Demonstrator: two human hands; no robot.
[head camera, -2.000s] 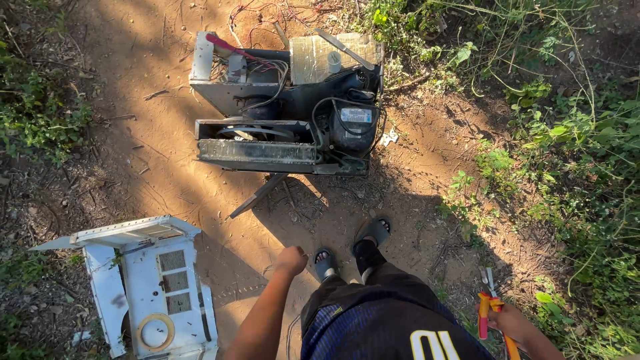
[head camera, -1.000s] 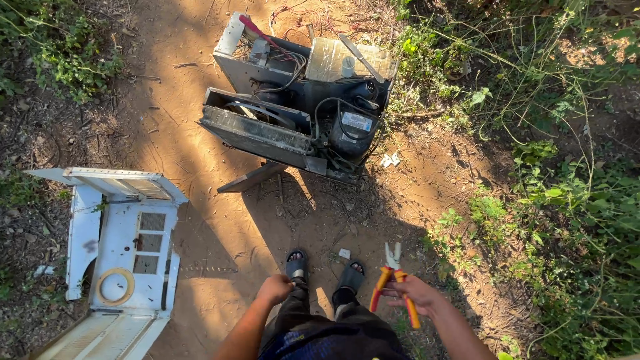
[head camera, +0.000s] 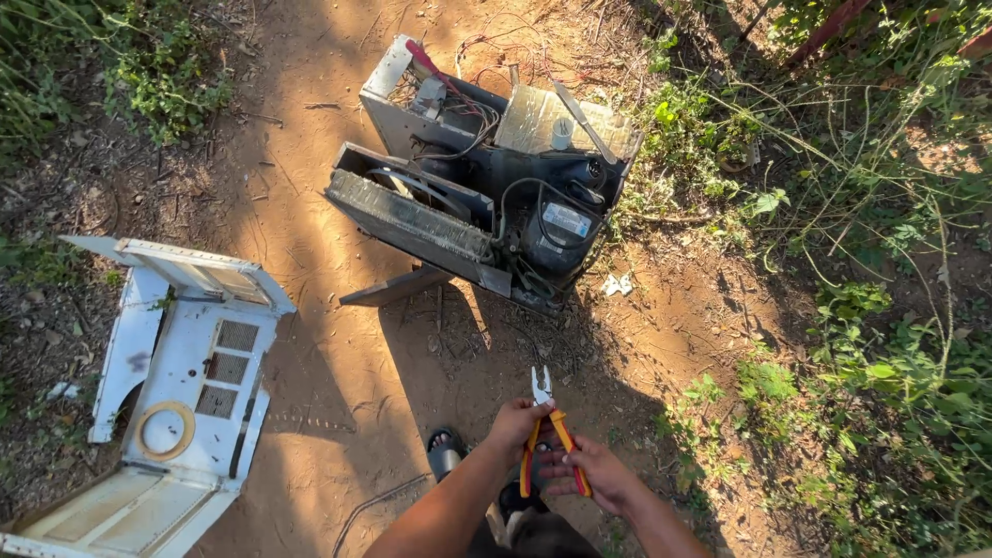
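Observation:
Combination pliers (head camera: 556, 426) with red and yellow handles are between my two hands, their jaws parted and pointing away from me. The fingers of my left hand (head camera: 518, 426) pinch them near the pivot. My right hand (head camera: 593, 473) is at the lower end of the right handle, fingers spread behind the handles. Beyond them on the ground stands an opened air conditioner unit (head camera: 465, 178), with a black compressor (head camera: 556, 232), a finned coil (head camera: 411, 221) and loose wires. A red-handled tool (head camera: 434, 66) lies across its far left part, and a flat metal strip (head camera: 583, 120) rests over the insulation block (head camera: 535, 124).
A white metal casing (head camera: 205, 372) with vents lies at the left, a ring of tape (head camera: 165, 430) on it. A dark panel (head camera: 395, 285) leans out under the unit. Green plants (head camera: 876, 372) border the dirt path at the right. My sandalled foot (head camera: 444, 453) is below.
My left hand has moved right to the pliers and taken hold of them near the pivot. The right hand has brought the pliers in from the far right to the middle.

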